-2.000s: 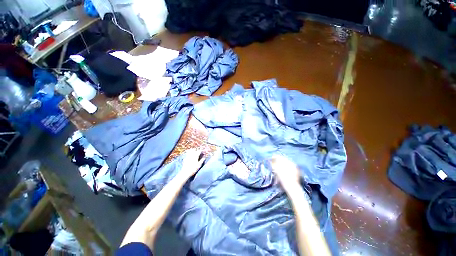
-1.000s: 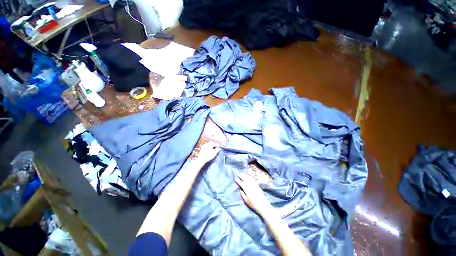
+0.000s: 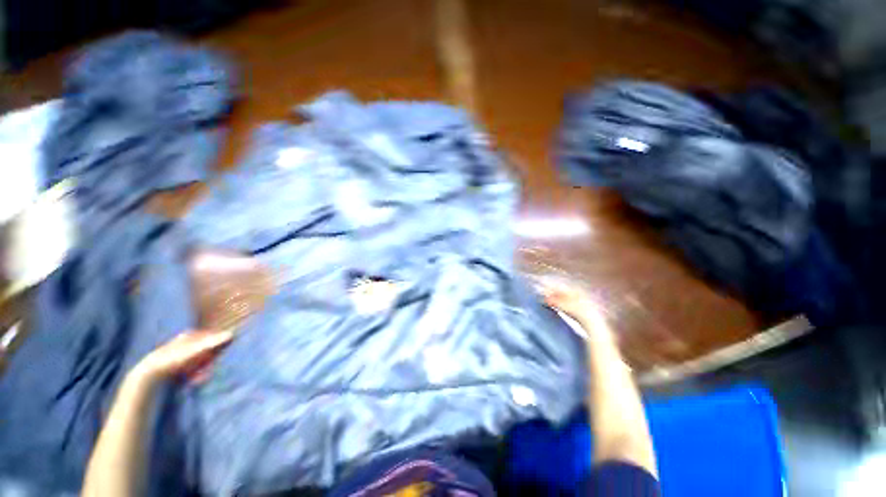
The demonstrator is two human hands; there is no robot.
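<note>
The view is blurred. A blue-grey garment (image 3: 389, 340) lies spread and wrinkled in front of me, its shiny side up, with a small opening near its middle and its hem close to my body. My left hand (image 3: 185, 351) is at its left edge and my right hand (image 3: 570, 306) at its right edge. Both appear to grip the cloth, though the fingertips are partly hidden and blurred. More crumpled grey garments (image 3: 389, 155) lie just beyond it on the brown table (image 3: 544, 58).
A bunched grey garment (image 3: 146, 97) is at the back left, above a long grey piece (image 3: 107, 320). A darker grey pile (image 3: 680, 165) with a white tag lies at the right beside black cloth. A blue tub (image 3: 719, 437) stands below the table's right edge. White paper (image 3: 24, 155) is far left.
The view has swung right, bringing the blue tub into sight. My hands have moved apart, from the garment's middle to its two side edges, and the garment's near part lies flatter.
</note>
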